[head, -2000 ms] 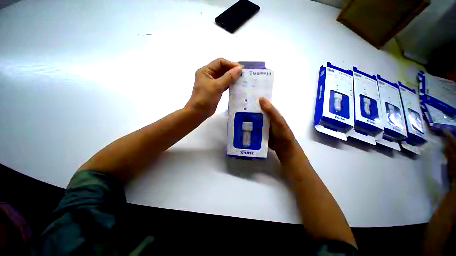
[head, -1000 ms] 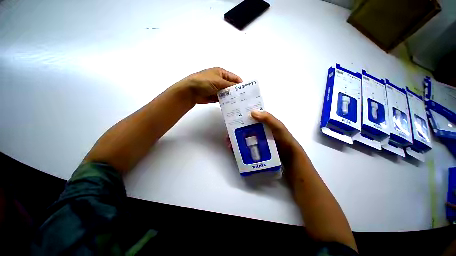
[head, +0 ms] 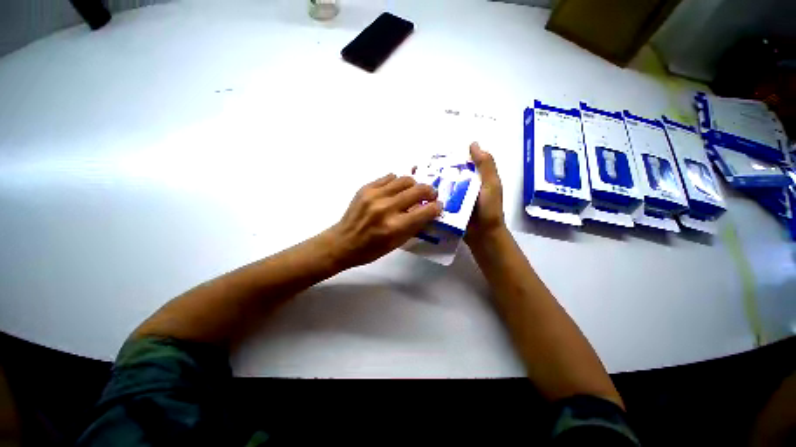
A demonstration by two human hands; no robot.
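A white and blue retail box (head: 456,194) is held between my two hands over the table, tilted, its lower end towards me. A white end flap (head: 443,252) sticks out below that end. My left hand (head: 389,214) lies on the box's left side, fingers over its front and lower part. My right hand (head: 487,194) grips the box's right side, thumb up along the edge. The fingers behind the box are hidden. The print on the box is blurred.
Several similar boxes (head: 559,164) stand in a row at right, lower flaps open. More blue-white cartons (head: 744,131) lie at far right. A black smartphone (head: 377,41), a clear cup (head: 324,9) and a brown box (head: 609,26) are at the back. Yellow tape (head: 744,284) crosses the right side.
My left hand has moved from the box's top end down to its front and lower part. The box is tilted away and its lower flap now sticks out. The view has shifted.
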